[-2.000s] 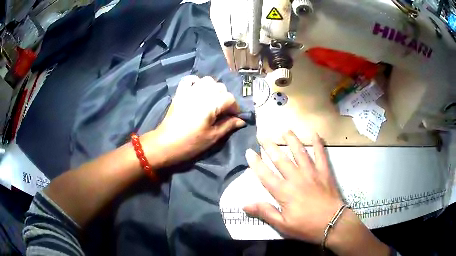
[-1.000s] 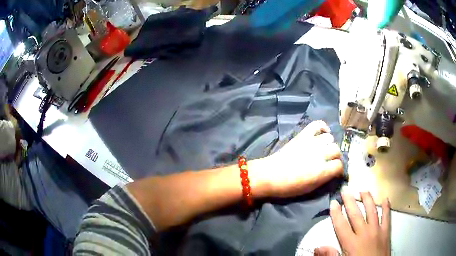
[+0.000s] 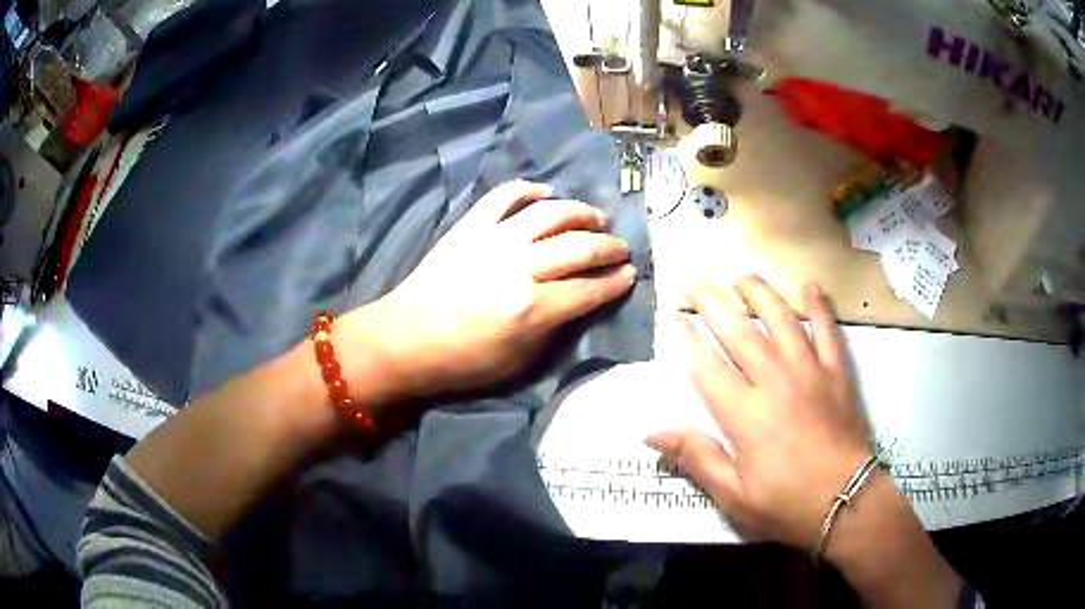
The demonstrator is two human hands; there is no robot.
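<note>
The dark grey-blue garment (image 3: 286,238) lies creased left of the needle and hangs over the table's front edge. Its right edge runs by the metal presser foot (image 3: 631,168). My left hand (image 3: 506,280) lies palm down on the cloth, fingertips near this edge, just below and left of the foot; no pinch shows. My right hand (image 3: 773,410) rests spread and empty on the machine bed and white table, right of the cloth. Whether the foot is up or down I cannot tell.
The cream HIKARI machine head (image 3: 1011,60) stands at upper right. A red item (image 3: 863,123) and white paper labels (image 3: 910,244) lie on the tan bed. A folded dark cloth (image 3: 190,54) lies at upper left. A printed ruler (image 3: 952,482) runs along the front edge.
The view swung left, then back to the machine. My left hand, earlier pinching a raised fold at the cloth edge, now lies flatter on it. The edge lies smoother. My right hand stays spread.
</note>
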